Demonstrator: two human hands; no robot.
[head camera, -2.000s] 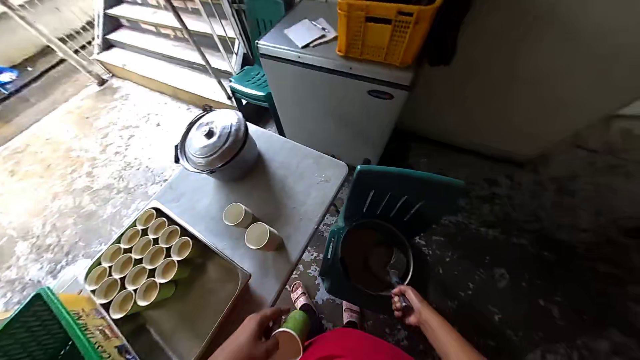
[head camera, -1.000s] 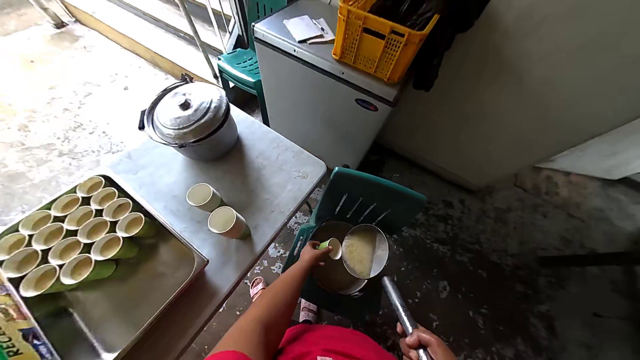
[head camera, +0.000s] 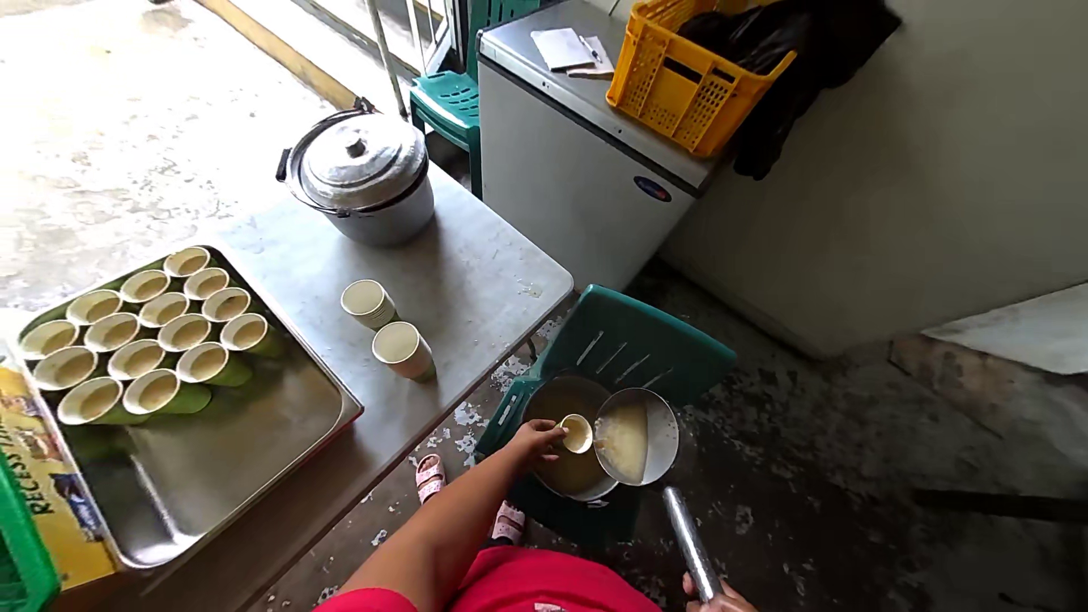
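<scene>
My left hand holds a paper cup over a large pot on a green plastic chair. In my right hand is the handle of a metal ladle or saucepan; its bowl, partly filled with pale liquid, is tilted beside the cup. Two stacks or single paper cups stand on the table. A metal tray holds several green and white paper cups with light brown contents.
A lidded metal pot stands on the grey table. Behind are a chest freezer bearing a yellow crate and another green chair. A green crate is at lower left.
My left hand went from beside the table to over the pot with a cup. The ladle or saucepan, low in the pot two seconds ago, has been raised with liquid in it.
</scene>
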